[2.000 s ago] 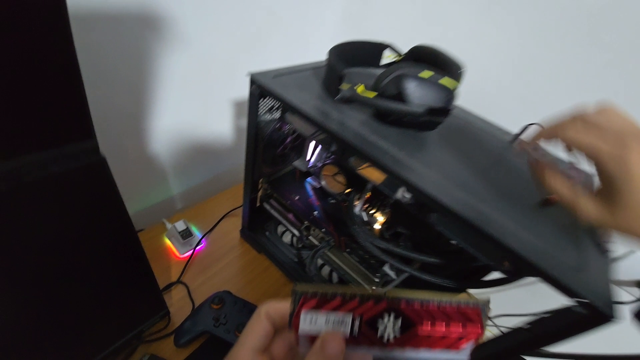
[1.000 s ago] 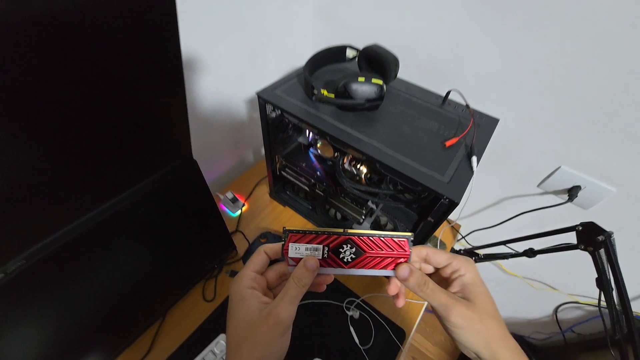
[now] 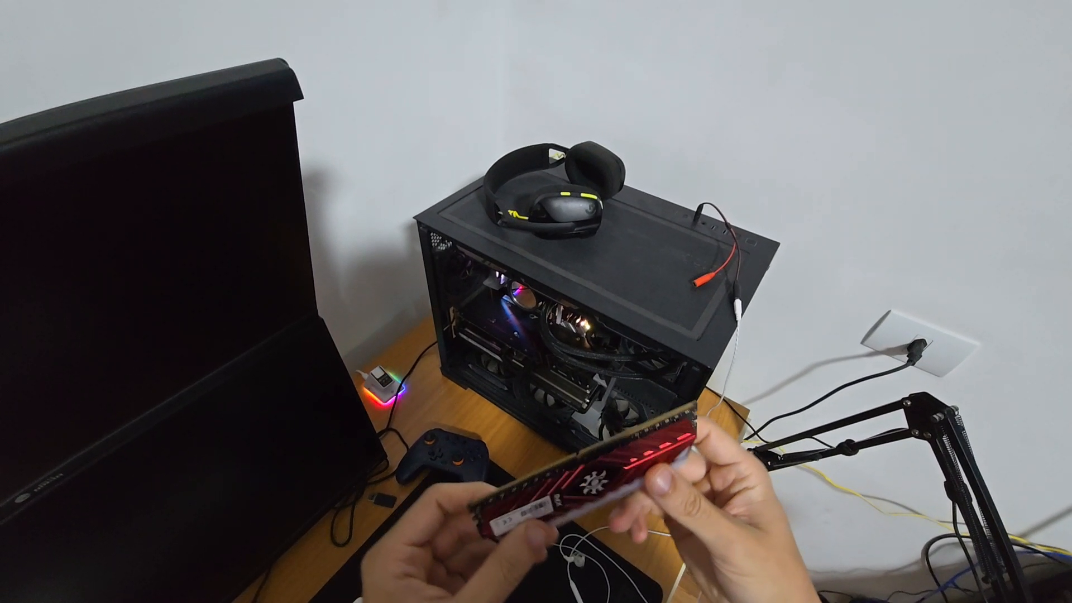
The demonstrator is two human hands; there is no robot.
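Observation:
A RAM module with a red heat spreader (image 3: pixel 590 479) is held up in front of the desk, tilted with its right end higher. My left hand (image 3: pixel 461 544) pinches its lower left end, the thumb beside a white label. At the right end, my right hand (image 3: pixel 720 511) grips it between thumb and fingers. The gold contact edge faces up and away. Behind the module stands a black desktop computer case (image 3: pixel 603 260), its side showing lit fans, a graphics card and tubing inside. A black headset (image 3: pixel 553 193) rests on top of the case.
Two black monitors (image 3: pixel 151 251) stand at the left. A game controller (image 3: pixel 444 455), a small device with a rainbow-lit base (image 3: pixel 382 385) and white wired earphones (image 3: pixel 578 559) lie on the desk. A red-tipped cable (image 3: pixel 703 279) lies on the case. At the right are a black boom arm (image 3: pixel 930 419) and a wall outlet (image 3: pixel 919 342).
Two seconds ago my right hand was over the case's top; it then came down to the module's right end. Since one second ago the module has tilted, right end up. The view has shifted.

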